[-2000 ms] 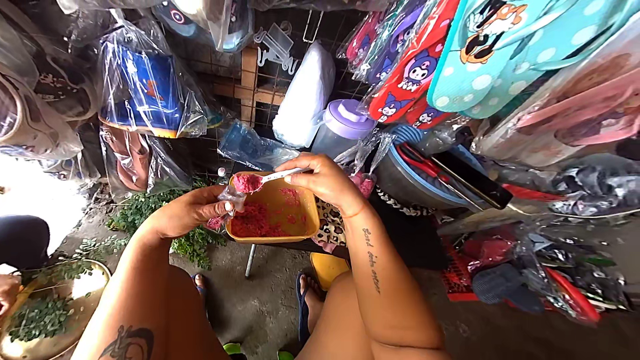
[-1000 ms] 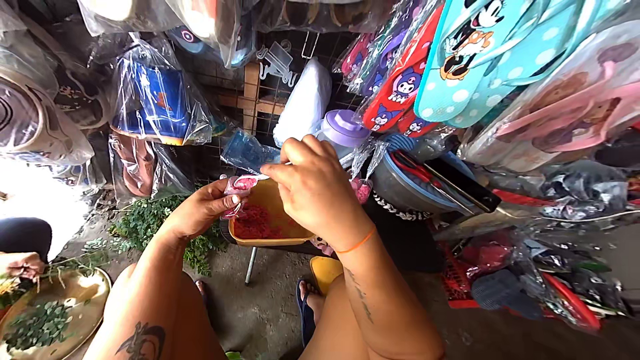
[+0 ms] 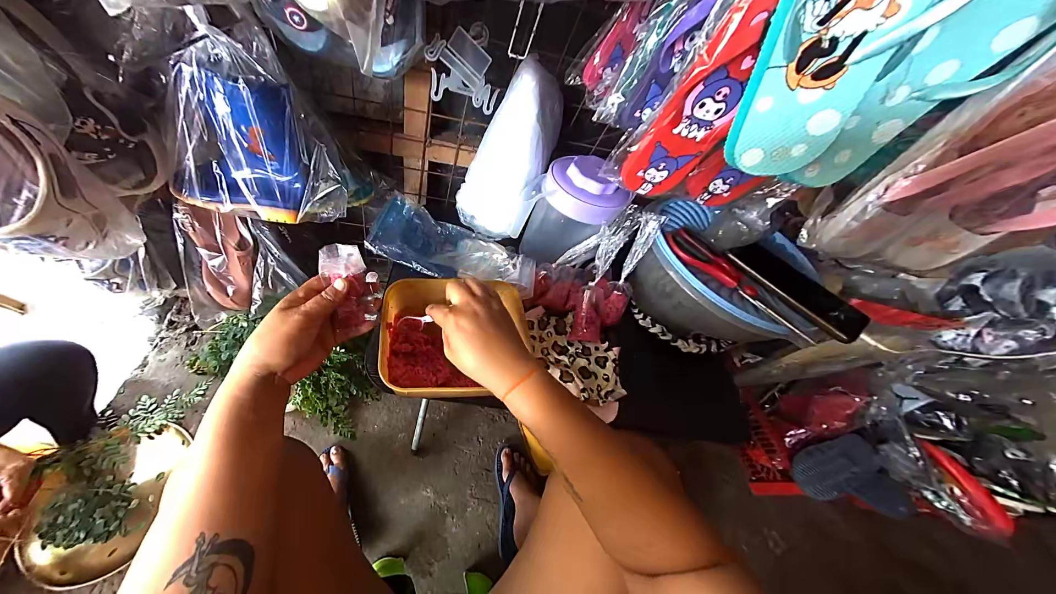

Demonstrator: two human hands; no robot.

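My left hand holds a small clear plastic bag with pink-red contents, left of a yellow plastic tub. In my right hand is the handle of a light spoon, its bowl down at the pink-red shredded food in the yellow tub. Several filled small bags with the same pink-red stuff lie right of the tub, by a leopard-print cloth. Behind the tub is a blue-tinted clear plastic bag.
A lidded purple container stands behind. At right, a grey basin bears red-handled scissors and a black phone. Bagged slippers hang around. Lower left, another person's hand is beside a tray of leafy stems.
My right hand has moved from the small bag, where it was one second ago, down into the tub with the spoon. My left hand still holds the bag, now more upright.
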